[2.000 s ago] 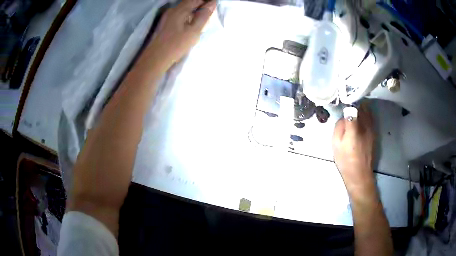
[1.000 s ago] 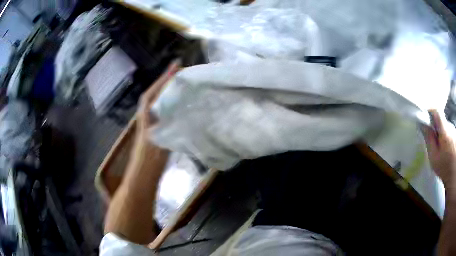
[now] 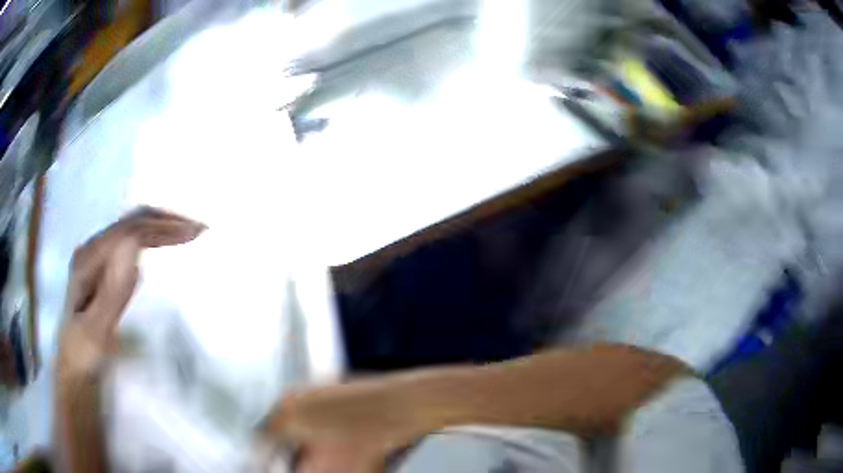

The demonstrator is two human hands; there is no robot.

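Observation:
A pale garment piece (image 3: 236,309) hangs from the table edge towards my lap, mostly washed out by glare. My left hand (image 3: 125,263) is at its left side, with curved fingers over the cloth; whether they pinch it is unclear. My right forearm crosses low in front of me from the right. My right hand (image 3: 328,430) is blurred at the bottom, closed on the lower part of the cloth, its fingertips partly hidden. The sewing machine (image 3: 499,42) is a blurred pale shape at the top, its needle area lost in the glare.
The table's wooden edge (image 3: 499,205) slants up to the right, with a dark gap below it. Tools with a yellow part (image 3: 650,88) stand at its right end. At the right, pale cloth (image 3: 716,254) lies heaped by a blue crate edge (image 3: 760,325).
The view has swung right. The wide, bunched cloth held across between both hands now hangs lengthwise at the left. My right hand has come across, low and near my left hand.

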